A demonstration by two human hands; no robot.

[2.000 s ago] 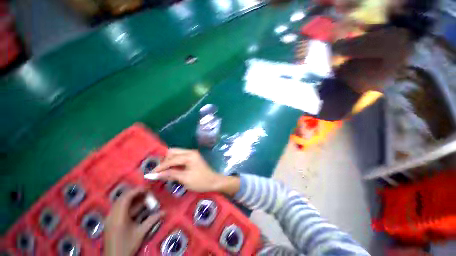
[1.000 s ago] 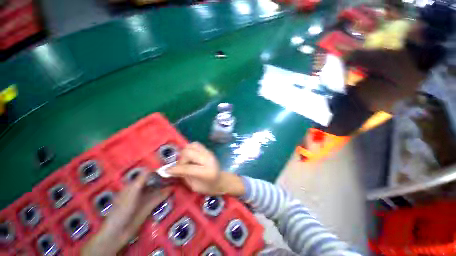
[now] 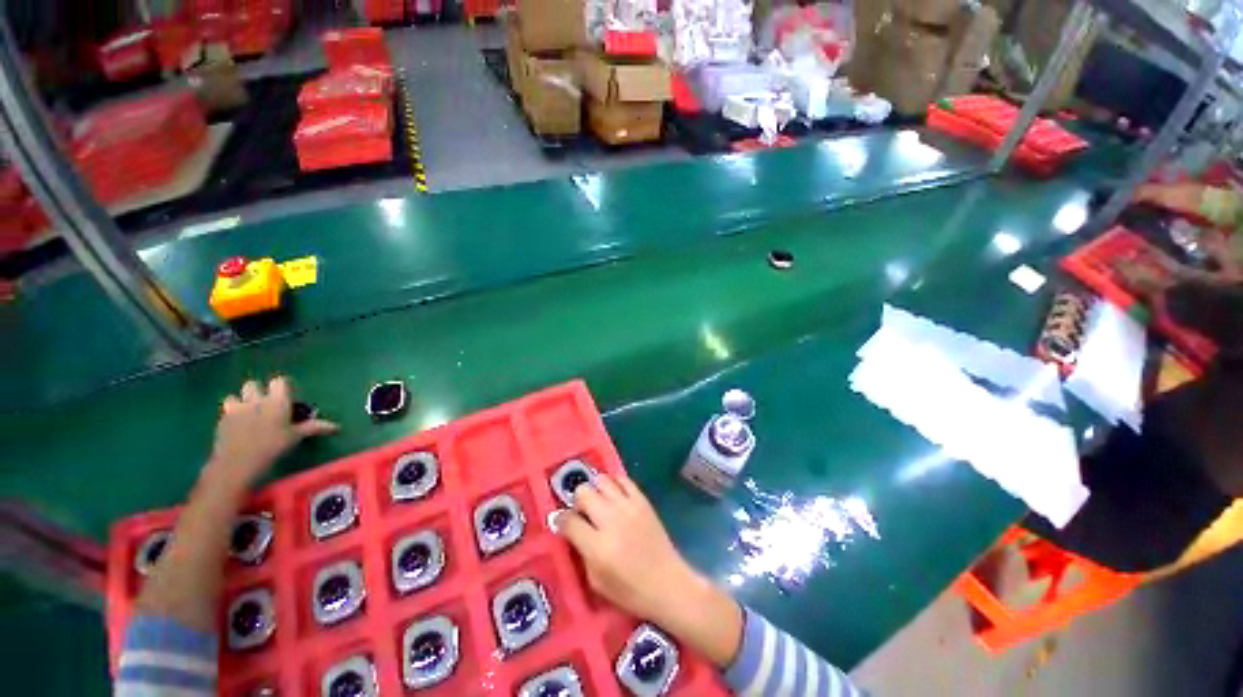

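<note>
The red tray [image 3: 470,443] holds watch bodies with silver-grey backs and dark round centres up; several pockets are empty. My left hand [image 3: 252,433] reaches past the tray's far edge to the green belt, its thumb and fingers around a small dark watch body [image 3: 303,411], partly hidden. Another watch body [image 3: 387,399] lies dark side up beside it on the belt. My right hand [image 3: 624,545] pinches a small white wipe [image 3: 555,520], mostly covered by the fingers. Its fingertips are at a watch body [image 3: 573,479] in a right-hand pocket.
A whitish bottle [image 3: 718,452] with open lid stands right of the tray, beside shiny film scraps [image 3: 804,535]. White sheets [image 3: 968,409] lie near a neighbouring person's dark sleeve. A yellow box with red knob [image 3: 248,289] is at the far left. A dark watch [image 3: 780,259] lies farther along the belt.
The view has swung up and left. My left hand has moved from over the tray to the belt with a watch body. My right hand has moved to a watch in a pocket.
</note>
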